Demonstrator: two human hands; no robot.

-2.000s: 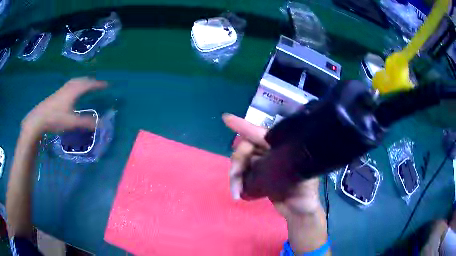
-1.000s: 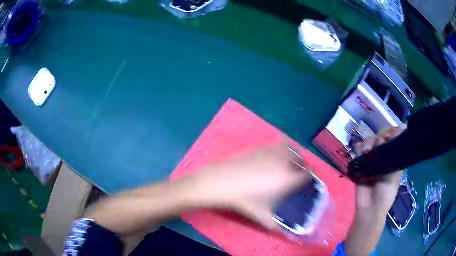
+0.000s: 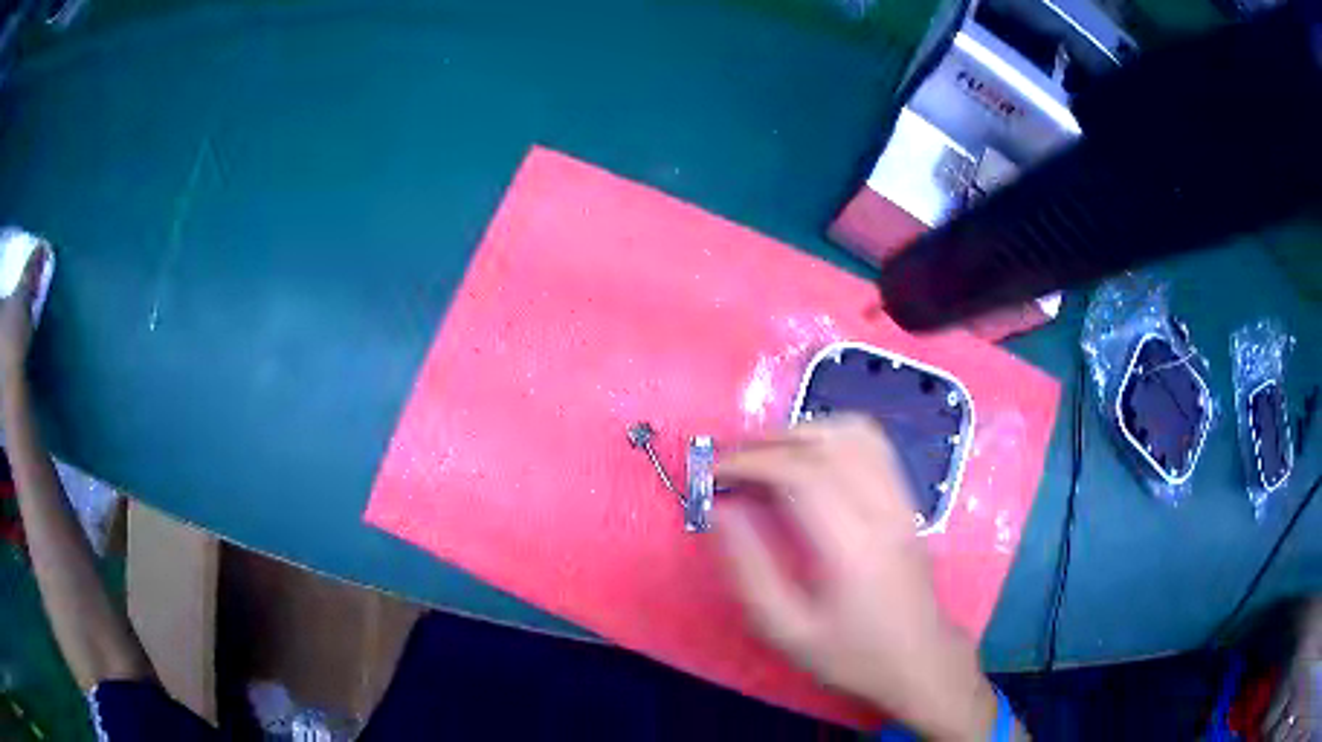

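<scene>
The black-backed half (image 3: 892, 420) lies on clear film on the red foam mat (image 3: 551, 363), its white rim showing. A small circuit board (image 3: 700, 483) with a wire and plug is on or just above the mat, left of it. My right hand (image 3: 834, 544), blurred, reaches over the lower left of the black-backed half with its fingertips at the board; whether it grips the board is unclear. My left hand (image 3: 21, 312) is at the far left edge, at a white cover (image 3: 21, 264), partly cut off. The power screwdriver (image 3: 1073, 189) hangs at upper right.
The screw feeder (image 3: 971, 123) stands behind the mat. Two wrapped black-backed halves (image 3: 1164, 406) (image 3: 1269, 435) lie at the right, near dark cables (image 3: 1070, 536). A cardboard box (image 3: 174, 602) is below the bench edge at lower left. Part of another person (image 3: 1298, 674) shows at lower right.
My left hand has gone from the black-backed half to the white cover at far left. My right hand has left the driver and moved over the mat. The small board now shows.
</scene>
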